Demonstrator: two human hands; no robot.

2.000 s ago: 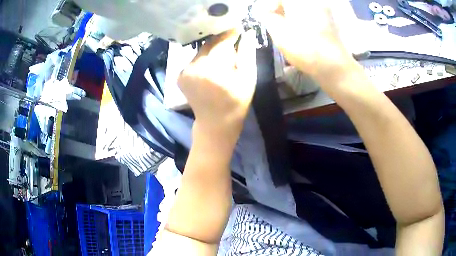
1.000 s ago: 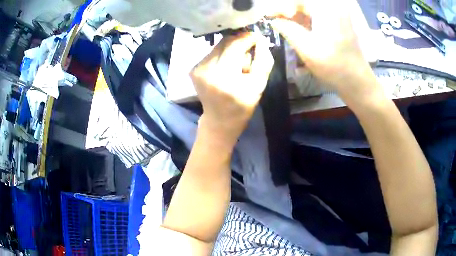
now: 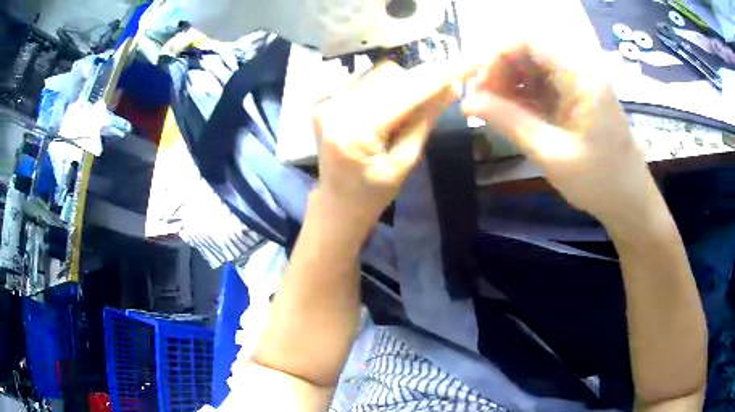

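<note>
The white sewing machine head (image 3: 367, 24) is at the top centre, with small shiny metal parts (image 3: 435, 48) under it. My left hand (image 3: 375, 133) is just below these parts, thumb and index finger stretched right. My right hand (image 3: 556, 113) is to the right, fingers curled, its fingertips close to the left ones. Glare and blur hide whether a thread is between them. A black band (image 3: 453, 209) beside a grey strip (image 3: 423, 249) hangs from below the machine head over the table edge into the dark garment (image 3: 556, 298) on my lap.
Bobbins (image 3: 631, 40) and dark snips (image 3: 689, 55) lie at the upper right. A pale marked strip (image 3: 677, 135) runs along the table edge. Bunched dark and grey fabric (image 3: 242, 145) hangs at left. Blue crates (image 3: 161, 354) stand at lower left.
Both hands have moved from the metal parts slightly down and right, and their fingertips have come together. The machine head sits slightly further right in view.
</note>
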